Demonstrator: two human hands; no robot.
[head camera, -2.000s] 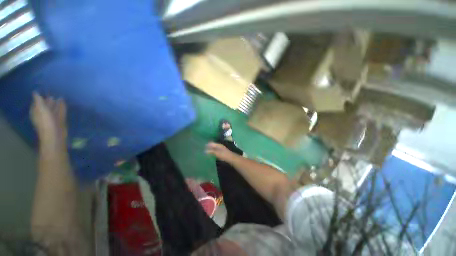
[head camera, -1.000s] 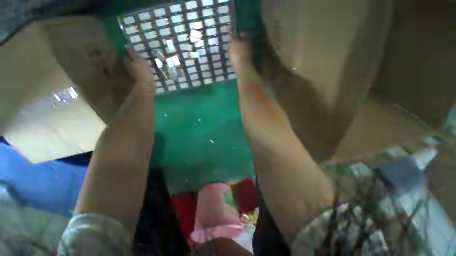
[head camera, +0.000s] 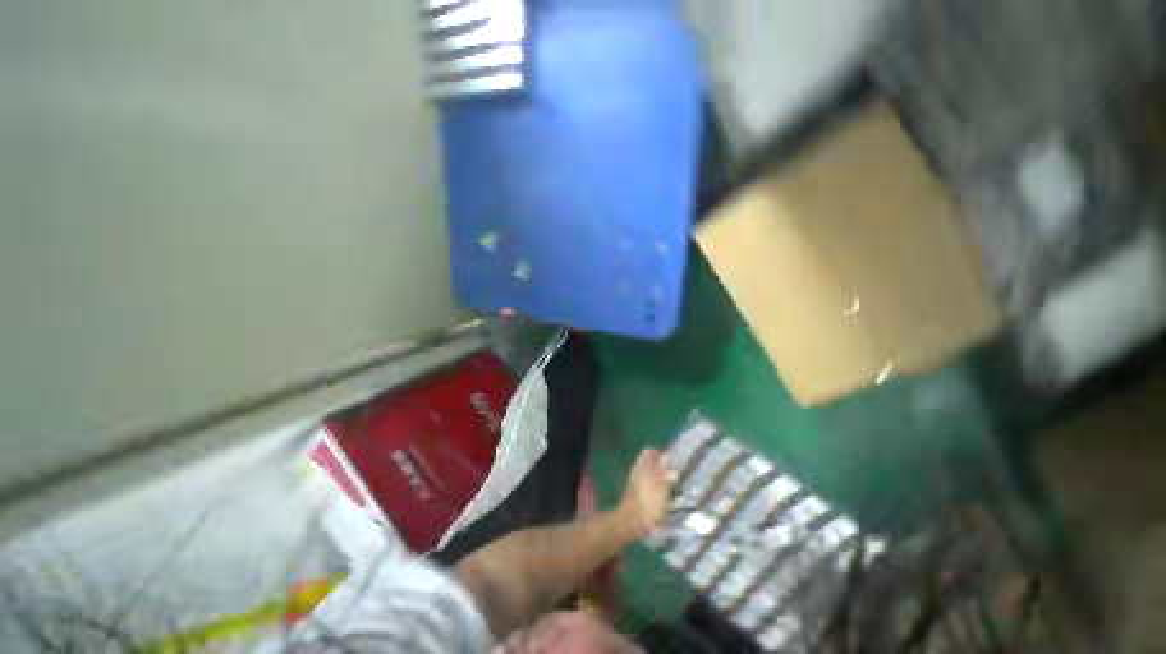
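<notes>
A parts tray (head camera: 757, 543) with rows of small silvery-white pieces is tilted low over the green floor at the bottom centre. My left hand (head camera: 650, 492) grips its upper left edge. The tray's right part is blurred and crossed by dark hair strands. I cannot make out my right hand. The blue trolley deck (head camera: 575, 192) is at the top centre, with another striped tray (head camera: 476, 49) on its far left corner.
A brown carton (head camera: 850, 256) stands right of the trolley. A red box (head camera: 416, 447) lies beside the pale wall or door panel (head camera: 217, 205) at left. Blurred grey and white goods (head camera: 1087, 300) are at right.
The view has swung from the floor between the cartons back towards the trolley. The tray has been lifted and moved with it. My right hand, earlier at the tray's edge, no longer shows.
</notes>
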